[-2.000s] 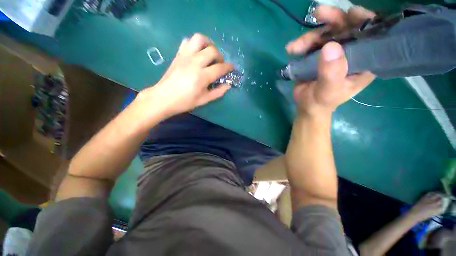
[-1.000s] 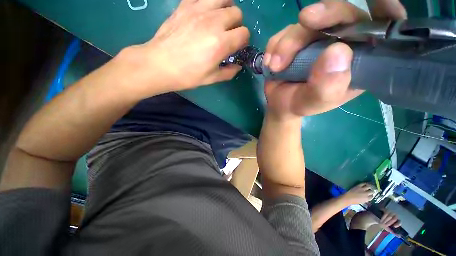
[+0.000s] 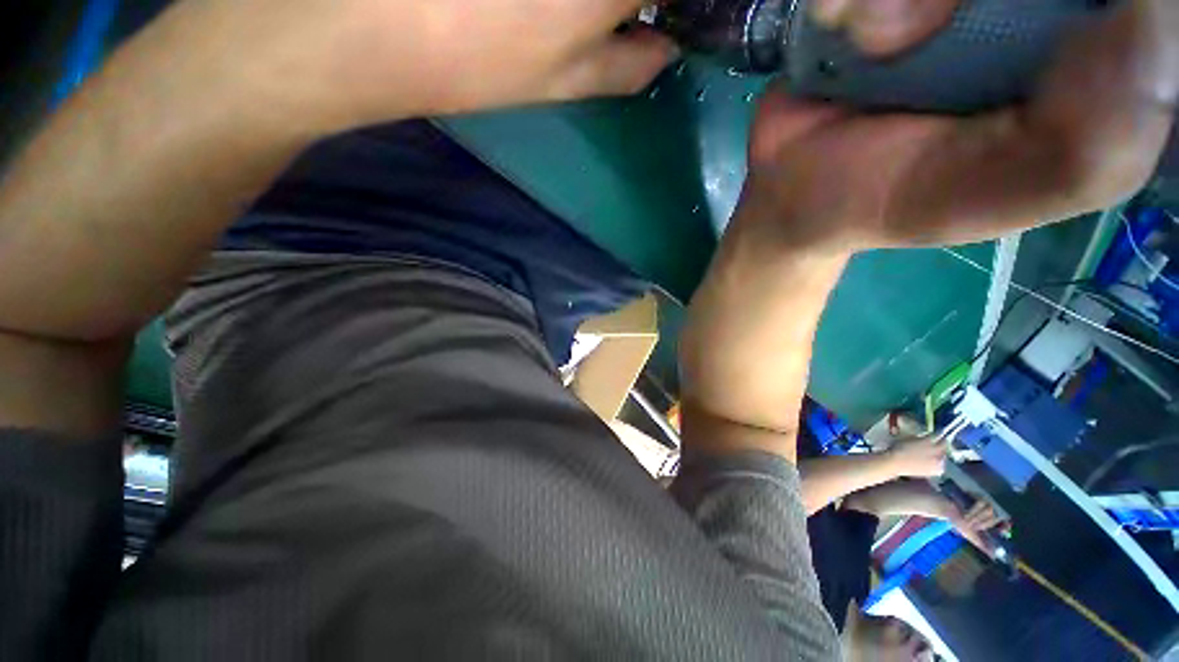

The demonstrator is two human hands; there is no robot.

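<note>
My right hand (image 3: 892, 155) is wrapped around a thick grey electric screwdriver (image 3: 950, 58) at the top right; the hand and tool are partly cut off by the top edge. The tool's dark narrow nose (image 3: 763, 32) points left to my left hand. My left hand (image 3: 543, 58) is at the top edge, its upper part out of view. A dark, shiny circuit board module (image 3: 705, 23) shows at its fingertips, against the nose; much of it is hidden. Pale specks lie on the green bench (image 3: 556, 162) below.
An open brown carton (image 3: 614, 369) with pale pieces is by my lap. Another person's hands and forearms (image 3: 879, 472) are at the lower right, near a green item (image 3: 946, 392) and blue bins (image 3: 1034, 433). A pale rail (image 3: 996, 291) and thin white wire run along the right.
The view has shifted, so my hands and the tool sit higher in the picture. Over the last two seconds, the driver nose came from apart to the module in my left hand.
</note>
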